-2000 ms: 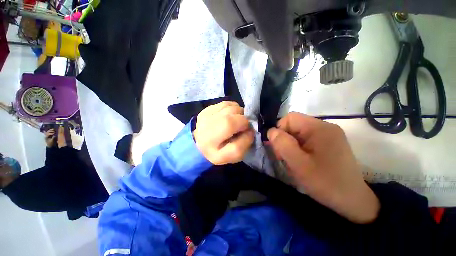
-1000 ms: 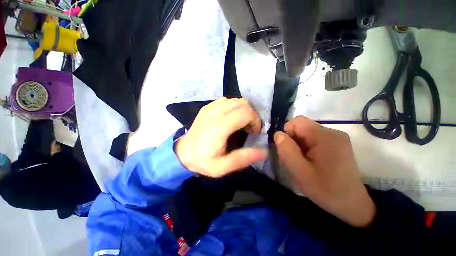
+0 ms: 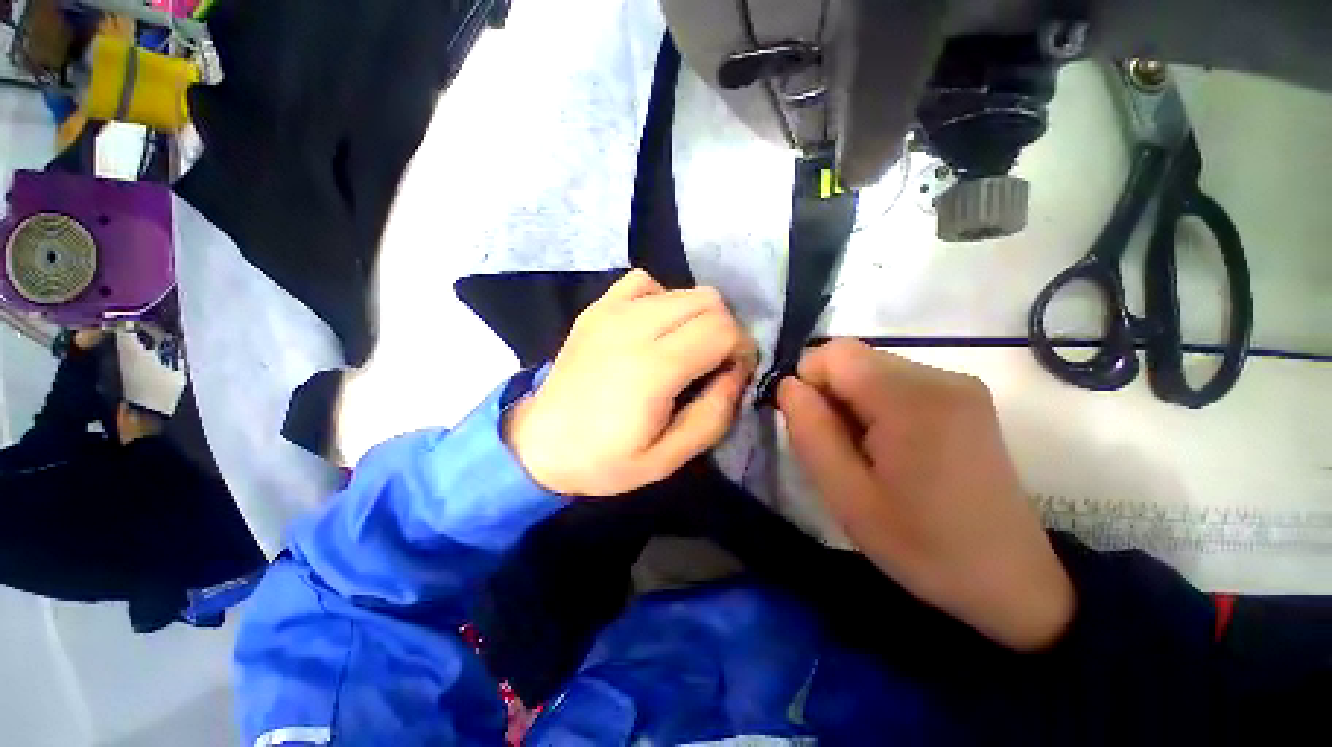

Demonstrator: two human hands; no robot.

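Observation:
A black fabric piece with pale grey-blue interfacing (image 3: 570,190) lies on the table and runs down to the lap. A narrow black strip (image 3: 818,248) lies along its right side, from below the machine head down to my hands. My right hand (image 3: 913,474) pinches the strip's edge between thumb and forefinger. My left hand (image 3: 636,387) is closed at the fingertips on the panel's edge, just left of my right fingertips and almost touching them. What lies between the fingertips is partly hidden.
The sewing machine head (image 3: 862,73) with a ridged knob (image 3: 982,207) stands above my hands. Black-handled shears (image 3: 1147,263) lie at the right. A ruler scale (image 3: 1183,523) runs along the front edge. At the left are more black cloth (image 3: 300,146), a purple device (image 3: 91,245) and another person (image 3: 110,504).
My left thumb and fingers have come together on the cloth; they were apart a second ago. My right hand keeps its pinch. The view has shifted slightly, and a yellow-green mark now shows below the machine head.

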